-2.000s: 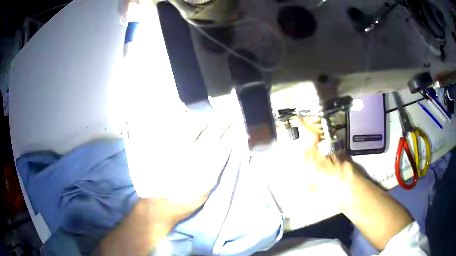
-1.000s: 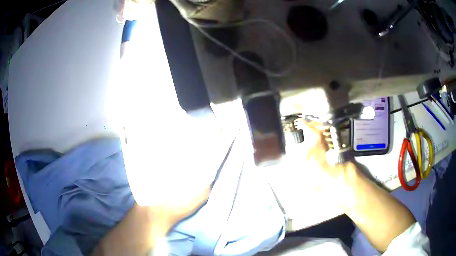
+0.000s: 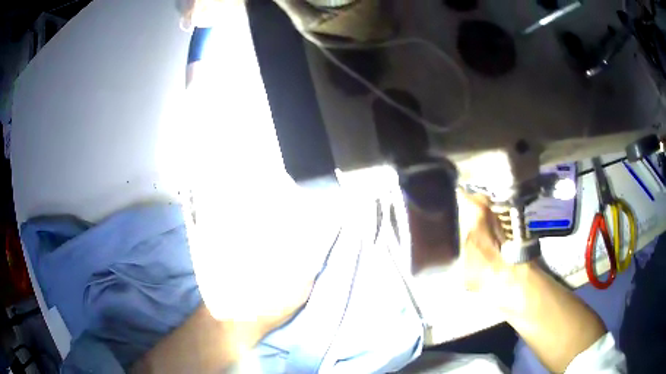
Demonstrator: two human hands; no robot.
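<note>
A light blue garment (image 3: 139, 277) lies on the white table, bunched at the left and hanging over the front edge. Near the needle area it is washed out by lamp glare. My left hand (image 3: 255, 314) lies flat on the garment, its fingers lost in the glare. My right hand (image 3: 485, 248) is beside the needle area, behind a jointed metal attachment with a knurled knob (image 3: 520, 252); its fingertips are partly hidden and overexposed. The off-white sewing machine head (image 3: 438, 88) spans the top, with a loop of pale thread over it.
A smartphone (image 3: 551, 212) with a lit screen lies right of the attachment. Scissors with red and yellow handles (image 3: 601, 252) lie right of it, with thin pens (image 3: 639, 181) beyond. A printed scale runs along the table's front edge. Pale lilac cloth (image 3: 595, 303) is below the right side.
The machine head appears lower and farther right in the picture and covers more of the phone. The phone screen's content has changed. Both hands stay in nearly the same places.
</note>
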